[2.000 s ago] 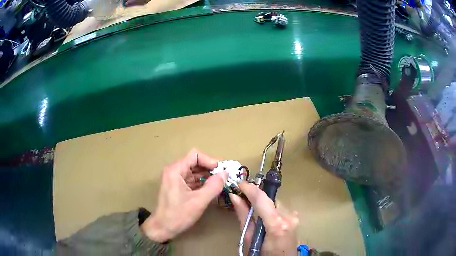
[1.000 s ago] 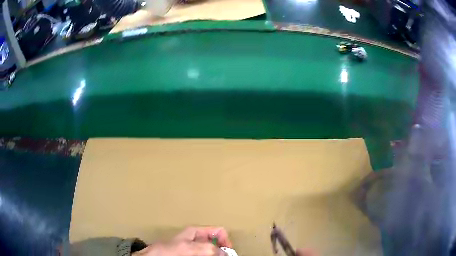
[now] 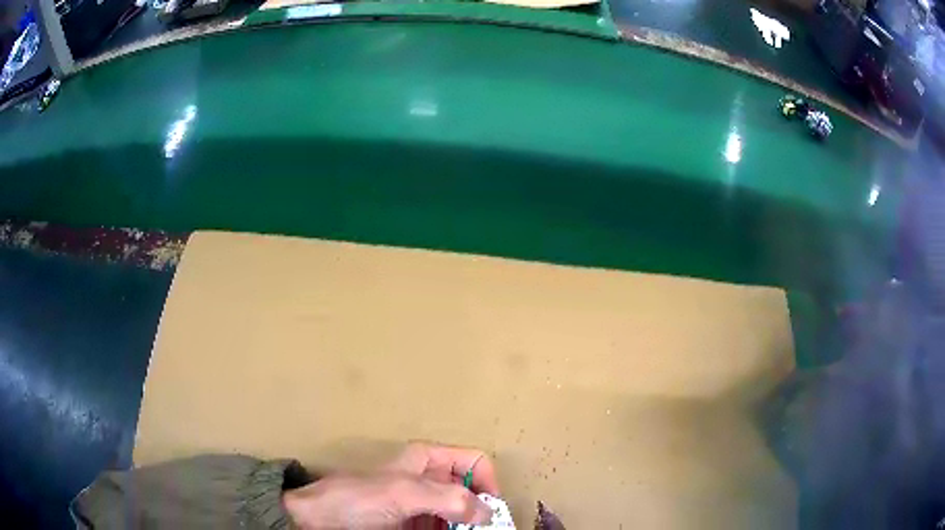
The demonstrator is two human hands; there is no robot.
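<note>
My left hand (image 3: 399,497) is at the bottom edge, fingers closed around a white plastic housing (image 3: 495,511) that is partly cut off by the edge. A short green wire (image 3: 468,478) sticks up between the fingers. Just right of the housing, the dark tip of the soldering iron (image 3: 547,516) shows at the bottom edge, apart from the housing. My right hand is out of the picture. The tan cardboard work mat (image 3: 342,342) lies under my left hand, with small dark specks near the iron tip.
The green conveyor belt (image 3: 435,93) runs across beyond the mat. An assembly (image 3: 817,123) lies on it at the far right. White gloves (image 3: 769,28) lie beyond the belt. The right side is blurred by a hazy shape.
My view has shifted, with the hands first dropping to the bottom edge. My right hand has left the picture, leaving only the iron tip. The extractor hood is no longer clearly visible.
</note>
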